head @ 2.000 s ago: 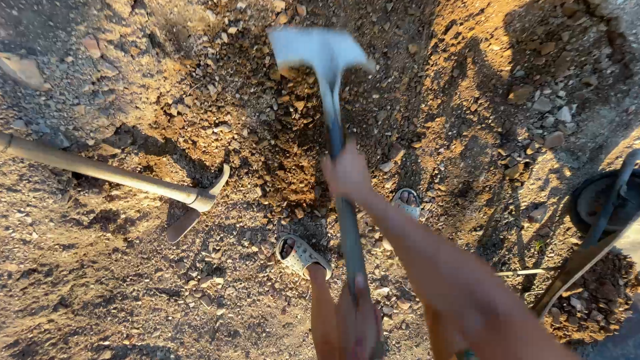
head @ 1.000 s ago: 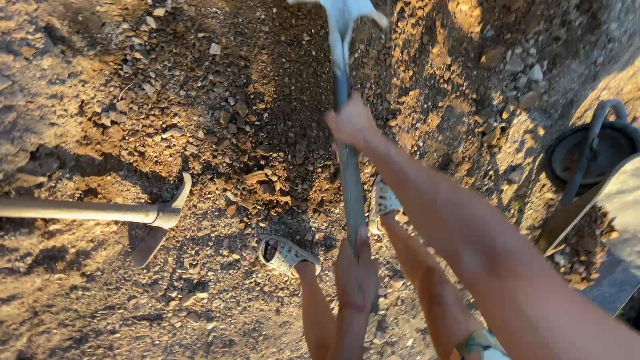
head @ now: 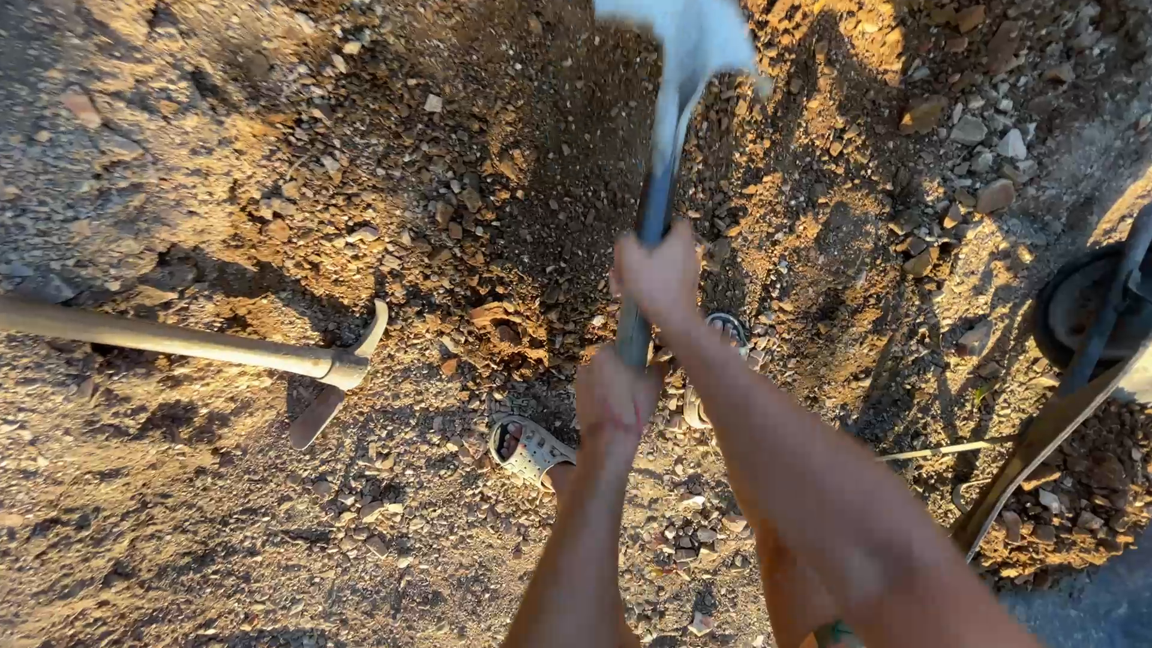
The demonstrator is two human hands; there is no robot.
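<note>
A long-handled shovel (head: 661, 193) reaches away from me over the dug soil, its pale metal blade blurred at the top edge of the view. My left hand (head: 616, 391) grips the lower end of the shaft. Farther up, near the metal socket, my right hand (head: 661, 274) is closed around it. The blade's far end is out of view, and I cannot tell whether the blade touches the ground. On the ground to the left lies a mattock (head: 346, 364) with a wooden handle.
Loose stony soil (head: 504, 333) spreads around my sandalled feet, with one sandal (head: 531, 450) left of the shaft. At the right edge stands a wheelbarrow (head: 1035, 459) holding soil and stones, its wheel (head: 1080, 306) beyond the tray. Larger stones (head: 994, 193) lie at the upper right.
Against one second ago, my two hands are closer together on the shaft, and more of the shovel's blade shows. The view has shifted somewhat.
</note>
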